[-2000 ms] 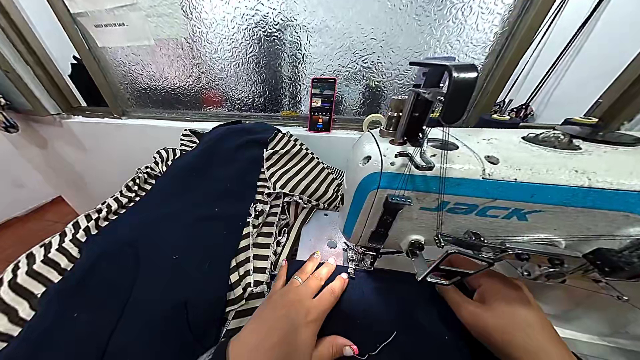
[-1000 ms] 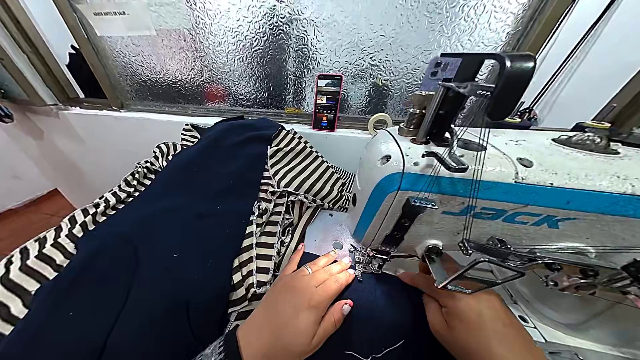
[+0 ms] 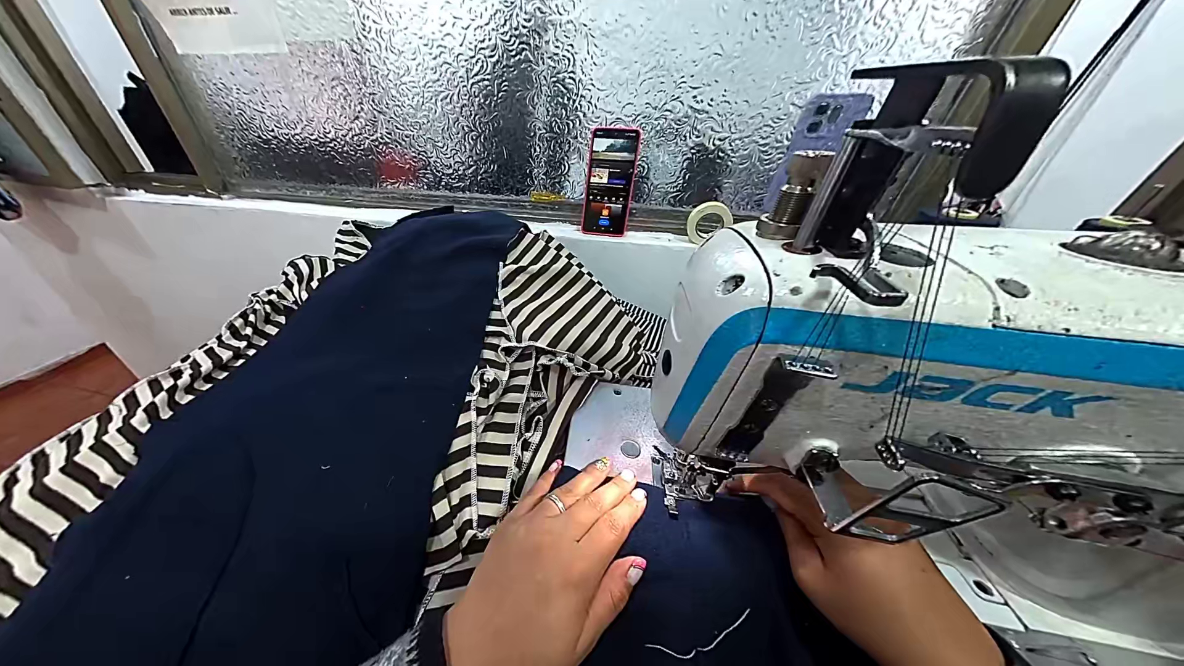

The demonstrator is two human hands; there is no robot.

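My left hand (image 3: 573,555) lies palm down with fingers spread on navy fabric (image 3: 712,573), just left of the presser foot (image 3: 689,476) of a white and blue Jack sewing machine (image 3: 740,342). Behind the foot's right side, my right hand (image 3: 832,546) rests at the fabric; its fingertips are partly hidden by the machine, so its grip is unclear. A loose white thread (image 3: 698,638) lies on the navy cloth. At the left is a large navy garment piece (image 3: 324,407) with black-and-cream striped fabric (image 3: 564,305) beside it.
A phone with a red case (image 3: 610,180) stands on the window ledge, near a roll of tape (image 3: 709,223). A purple phone (image 3: 819,139) is behind the thread stand. The machine's metal looper guard (image 3: 916,509) juts out above my right wrist.
My right hand has moved in closer to the presser foot, its fingers now partly behind it. My left hand stays flat on the navy fabric. The view has shifted somewhat.
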